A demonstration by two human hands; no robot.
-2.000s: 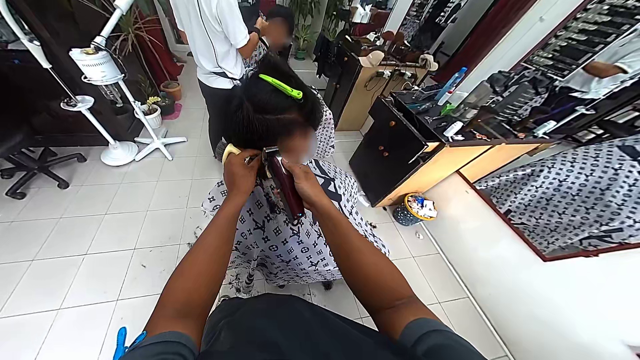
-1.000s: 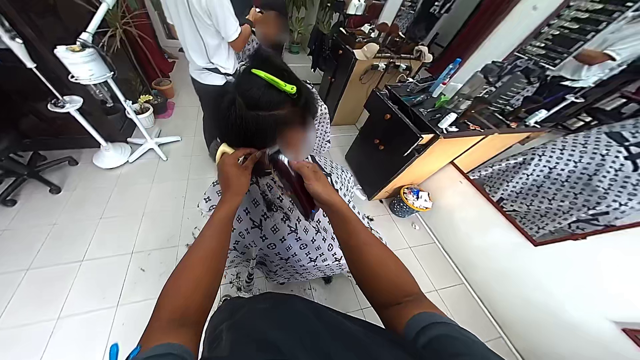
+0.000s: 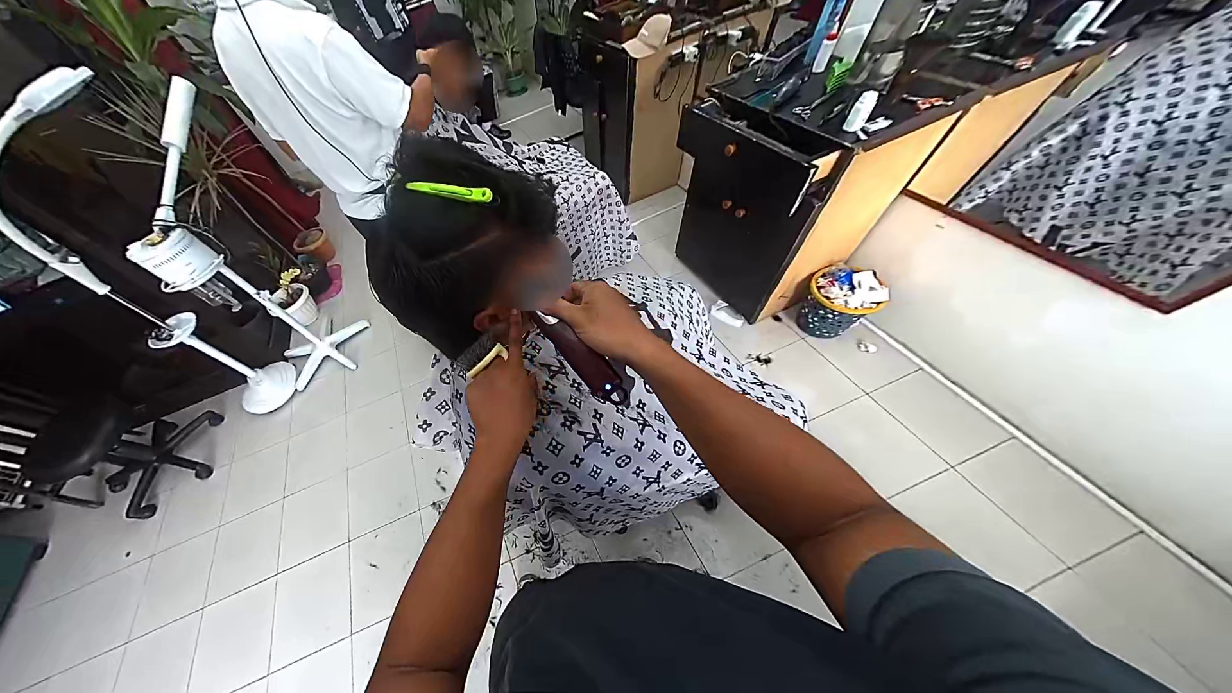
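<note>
A seated person wears a white patterned barber cape (image 3: 616, 472), with a bright green hair clip (image 3: 449, 192) in the dark hair (image 3: 433, 260). My right hand (image 3: 606, 322) is shut on dark red hair clippers (image 3: 582, 361), whose head lies near the person's jaw; the blade is hidden. My left hand (image 3: 502, 399) holds a brush with a pale yellow edge (image 3: 488, 360) and dark bristles beside the nape. Its index finger points up and touches the skin just below the ear (image 3: 493, 320).
Beyond the client stands a co-worker in a white shirt (image 3: 313, 96) beside another caped person. A black cabinet (image 3: 741, 212) with tools on top and a full waste basket (image 3: 842, 303) are at right. White lamp stands (image 3: 272, 385) and a black wheeled chair (image 3: 106, 423) are at left.
My left index finger has straightened and now rests below the ear. The clippers have stayed near the jaw in my right hand. The view has shifted somewhat.
</note>
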